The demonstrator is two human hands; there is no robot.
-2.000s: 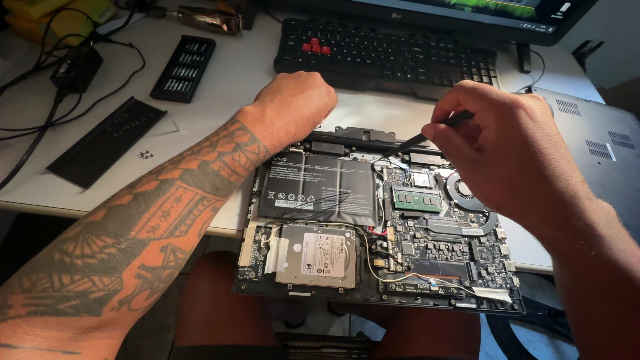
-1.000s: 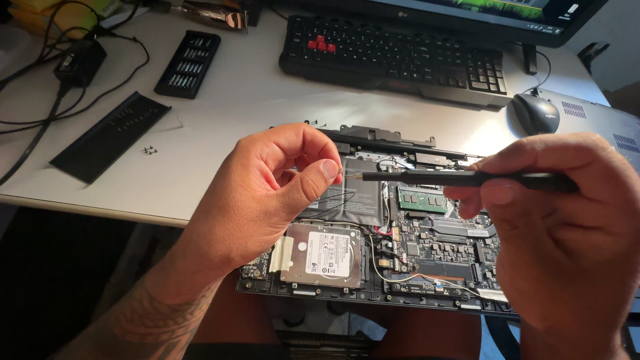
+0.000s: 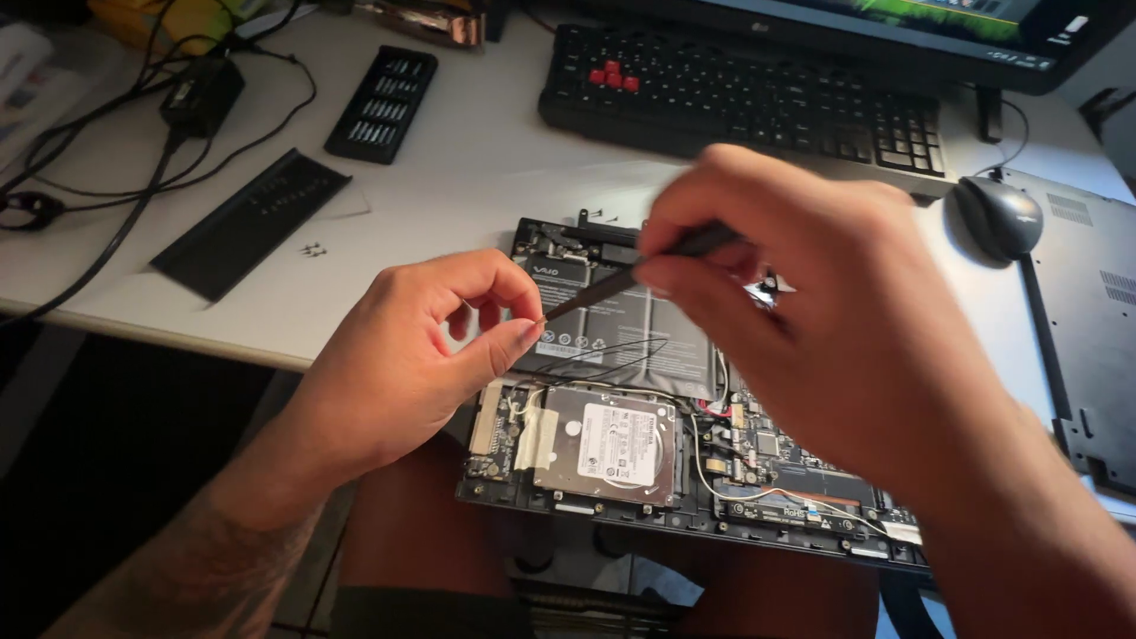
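Note:
My right hand, partly blurred, grips a black screwdriver that slants down to the left. At its tip my left hand pinches something tiny between thumb and forefinger, perhaps a screw; it is too small to tell. Both hands are above the opened laptop base, over its black battery pack. A hard drive with a white label sits below the battery. My right hand and forearm hide much of the circuit board.
Loose screws lie by a black plastic cover strip; others lie behind the laptop. Around are a bit case, keyboard, monitor, mouse, laptop bottom cover and power adapter with cables.
My left hand has come from behind the laptop to over the battery, its fingers now pinched. The screwdriver has gone from the laptop's rear edge to my left fingertips.

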